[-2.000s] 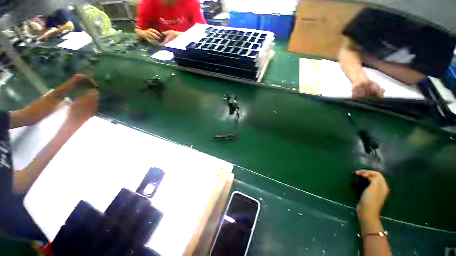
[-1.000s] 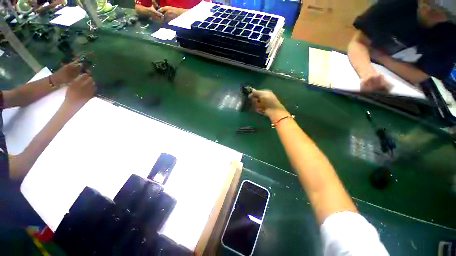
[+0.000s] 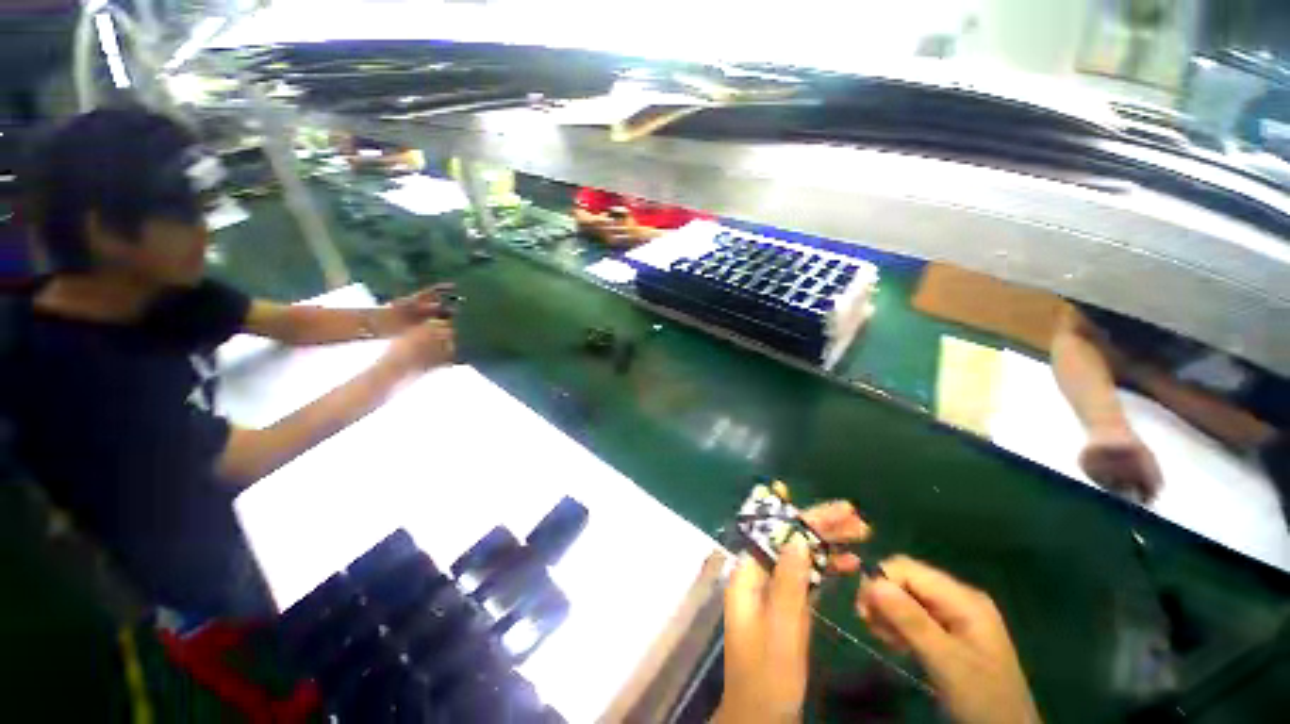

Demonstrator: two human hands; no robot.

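My left hand is raised above the bench edge and holds a circuit board unit with white, silver and yellow parts and dark edges. My right hand is just to its right. Its fingertips pinch a small black piece, which looks like part of the cord. Whether this piece joins the board is too blurred to tell.
Black cases lie in overlapping rows on a white sheet at left. Black compartment trays are stacked across the green belt. A person works at left; another person's hand is at far right.
The view has tilted up and swung left. My right hand has come back from the belt, my left hand has come into view, and the board unit is now held at the bench edge.
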